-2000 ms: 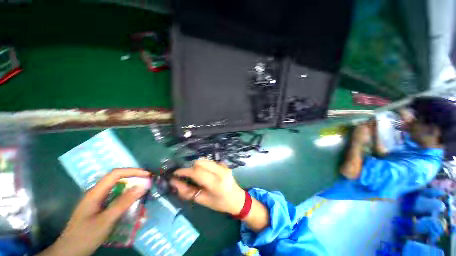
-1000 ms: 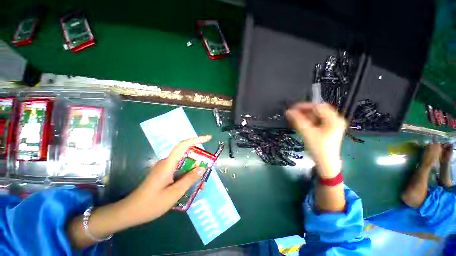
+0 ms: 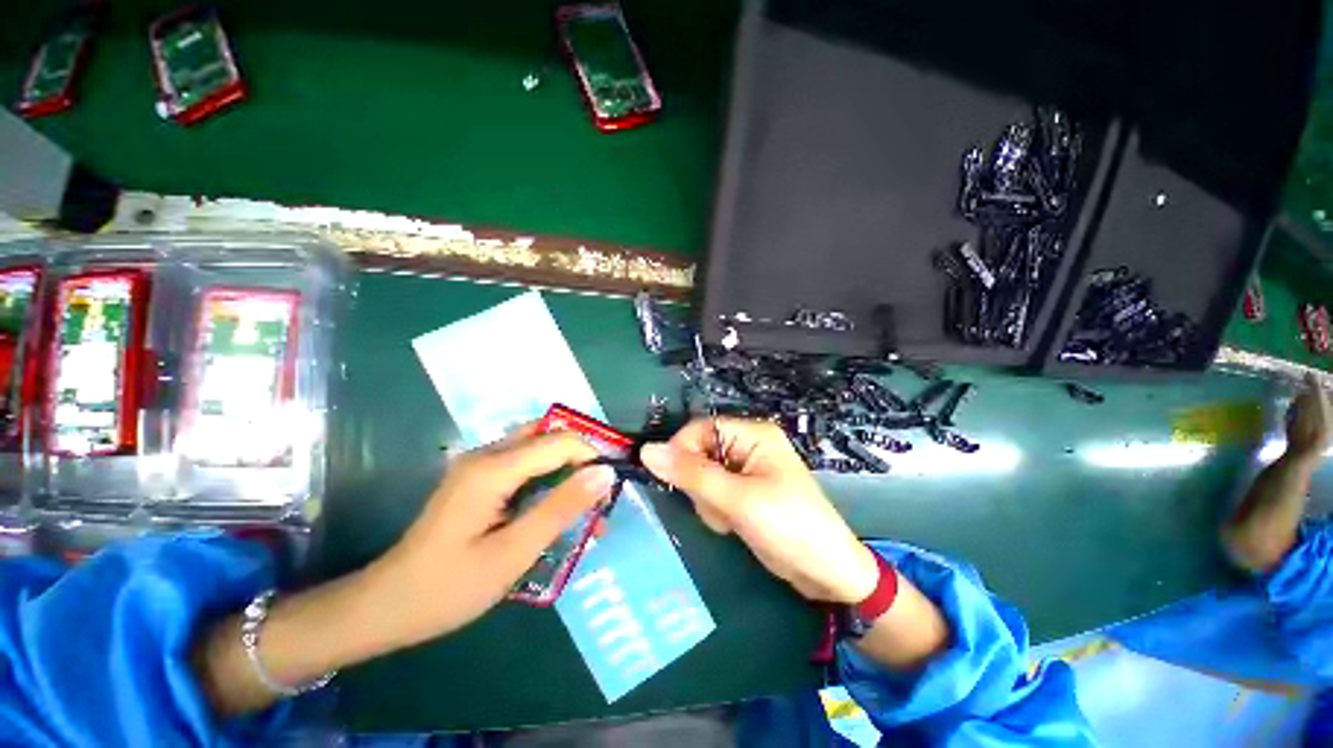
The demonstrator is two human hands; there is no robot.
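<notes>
My left hand holds a red housing tilted above the light blue sheet, with fingers across its upper part. My right hand is at the housing's upper right end, thumb and finger pinched on a small black part that touches the housing edge. My fingers hide much of the part and the board. Small black parts lie heaped on the bench right of the sheet.
A black bin with two compartments stands beyond the heap, holding more black parts. A clear tray with red units is at left. The green belt beyond carries spaced red units. Another person's hand and blue sleeve show at right.
My right hand has come from over the bin, left and down to the housing. My left hand still holds the housing, its fingers now further over the top. The black bin appears slightly further right.
</notes>
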